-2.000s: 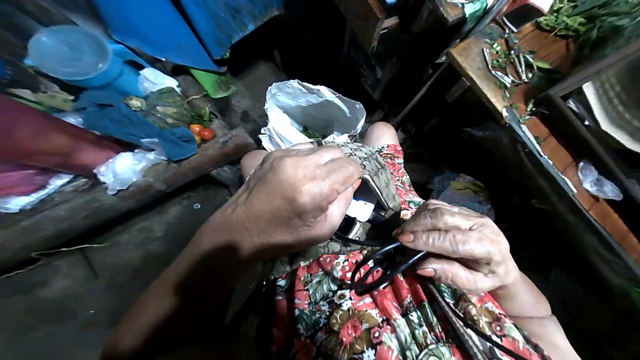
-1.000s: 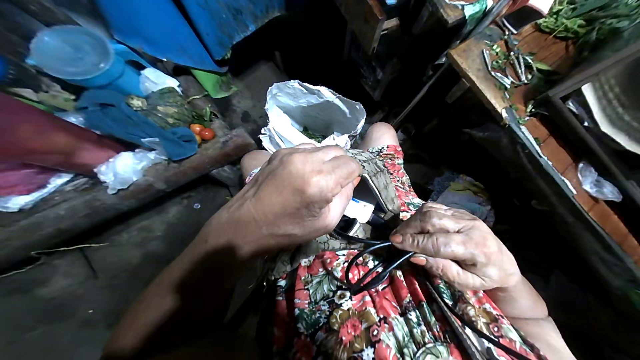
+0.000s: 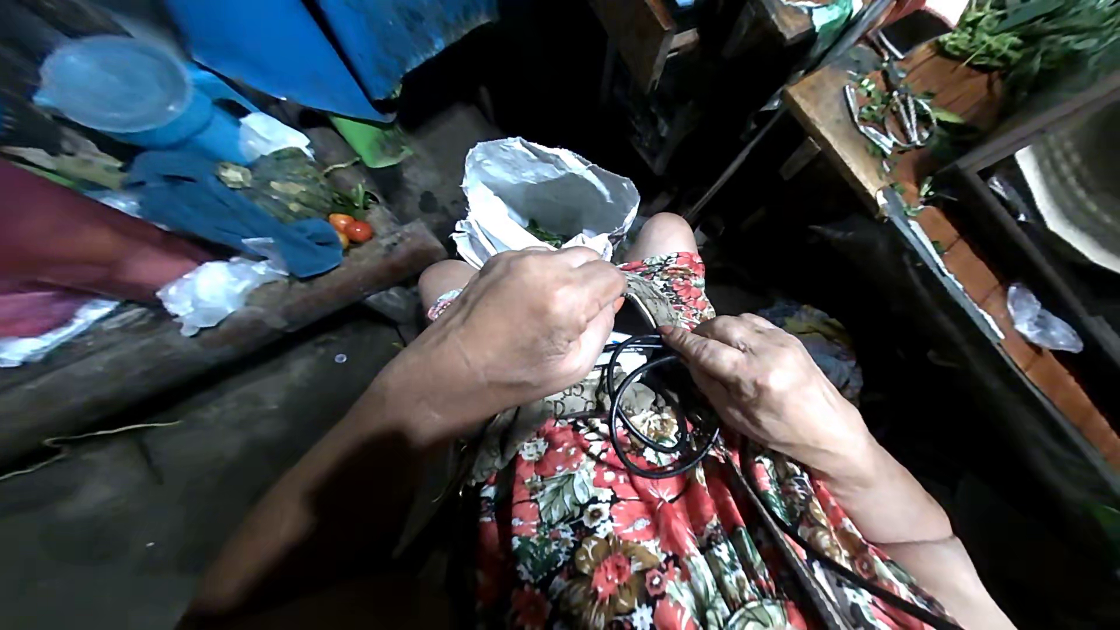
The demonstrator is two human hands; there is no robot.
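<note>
A patterned fabric bag (image 3: pixel 573 400) lies open on my lap, over a red floral garment (image 3: pixel 604 507). My left hand (image 3: pixel 542 319) is closed on the bag's upper edge. Beside the opening, my right hand (image 3: pixel 757 376) pinches a coiled black cable (image 3: pixel 634 455) between thumb and fingers. The loops hang over the bag and the garment, and a black length runs to the lower right. Something white and dark shows inside the bag, mostly hidden by my hands.
A white sack (image 3: pixel 560 192) with greens stands beyond my knees. At left are a blue container (image 3: pixel 188 122), a squash (image 3: pixel 289 184), tomatoes (image 3: pixel 357 231) and a wooden beam (image 3: pixel 350 284). A wooden table (image 3: pixel 840 122) at right bears scissors (image 3: pixel 906 109), leaves and a clear plastic bag (image 3: pixel 1041 319).
My right hand has moved slightly toward the bag's opening, and the cable loops have shifted and now hang wider. My left hand has stayed at the bag's edge.
</note>
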